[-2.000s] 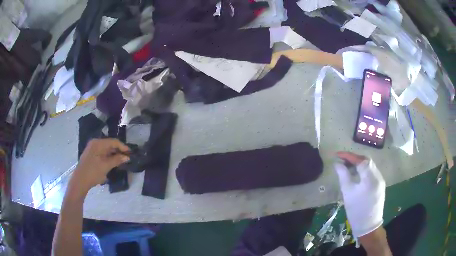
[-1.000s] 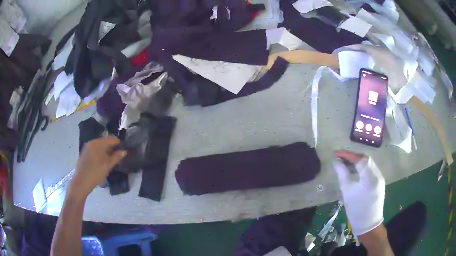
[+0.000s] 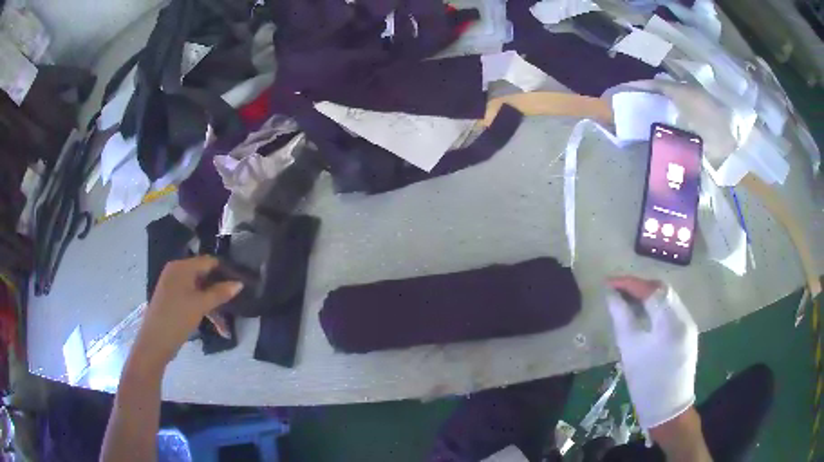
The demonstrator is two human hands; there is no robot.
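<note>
A long dark purple-black stack of cut pieces (image 3: 452, 305) with rounded ends lies on the pale grey table in front of me. Small dark cut pieces (image 3: 287, 311) lie in loose upright strips at the left. My bare left hand (image 3: 191, 298) is over these strips, thumb and fingers pinched on a small dark cut piece (image 3: 242, 281), which is blurred. My right hand (image 3: 652, 347), in a white glove with bare fingertips, is at the table's front edge, right of the stack. Its thumb and index are close together; whether they hold anything is unclear.
A lit smartphone (image 3: 669, 194) lies above my right hand. White slips (image 3: 723, 99) and a tan strip (image 3: 551, 103) lie behind it. A dark fabric heap (image 3: 379, 72) with a pale pointed piece (image 3: 397, 133) fills the back. A grey crumpled piece (image 3: 257, 176) lies left of centre.
My left hand has shifted slightly right and down over the small dark pieces, and its fingers have changed position. My right hand has barely moved. The long stack looks unchanged.
</note>
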